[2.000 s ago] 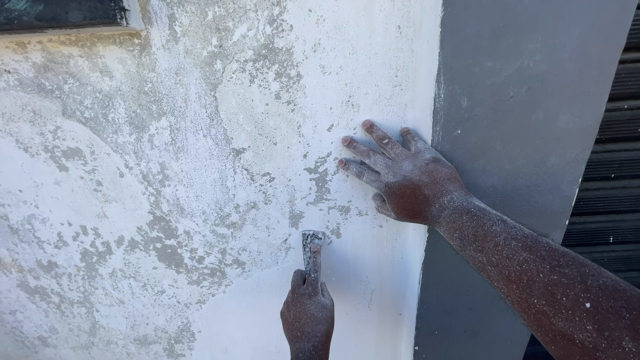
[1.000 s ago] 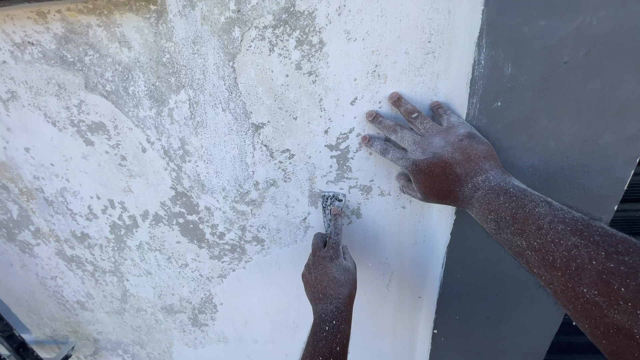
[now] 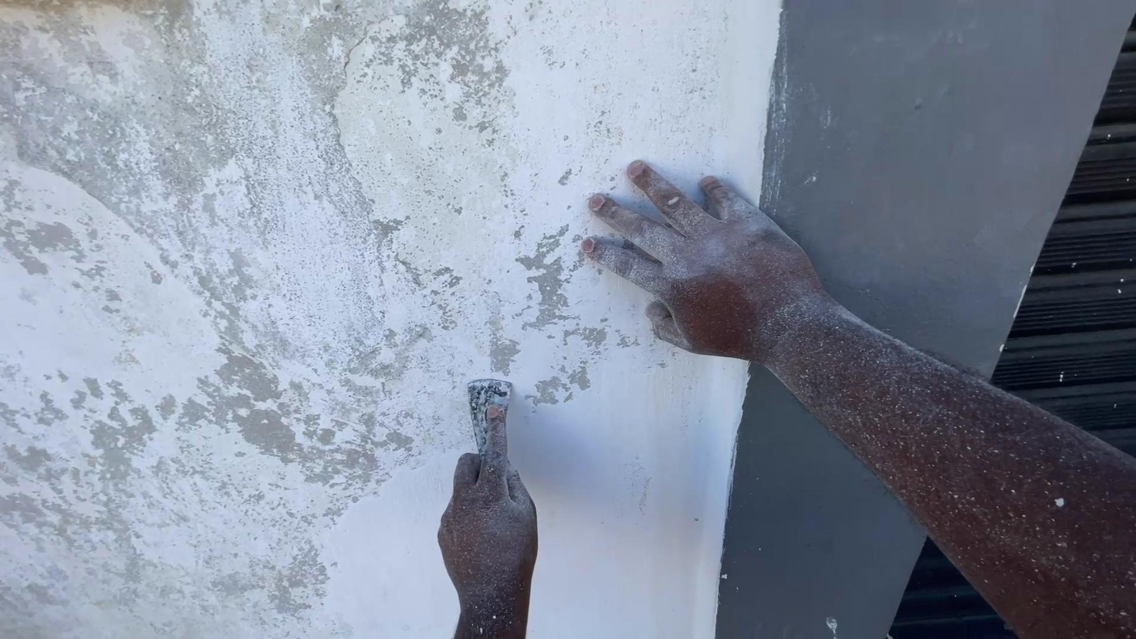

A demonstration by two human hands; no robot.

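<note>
A small metal scraper (image 3: 491,410), its blade speckled with white, is held in my left hand (image 3: 490,532) at the bottom centre. The index finger lies extended along the blade, whose wide edge points up at the wall; its handle is hidden in the hand. Up and to the right, my right hand (image 3: 719,266) rests on the wall with fingers spread and holds nothing. Pale dust coats both hands. The white wall (image 3: 612,497) shows grey patches (image 3: 548,284) where the coating is worn or off, several of them between the scraper and my right hand.
A smooth dark grey painted band (image 3: 923,177) runs down the right side of the white wall, under my right forearm. Beyond it is a black ribbed surface (image 3: 1074,293). A rougher, mottled grey area (image 3: 257,417) spreads across the left part of the wall.
Against the wall patches, the scraper in my left hand has moved up a little, then left and down. My right hand stays at about the same spot. The view has shifted.
</note>
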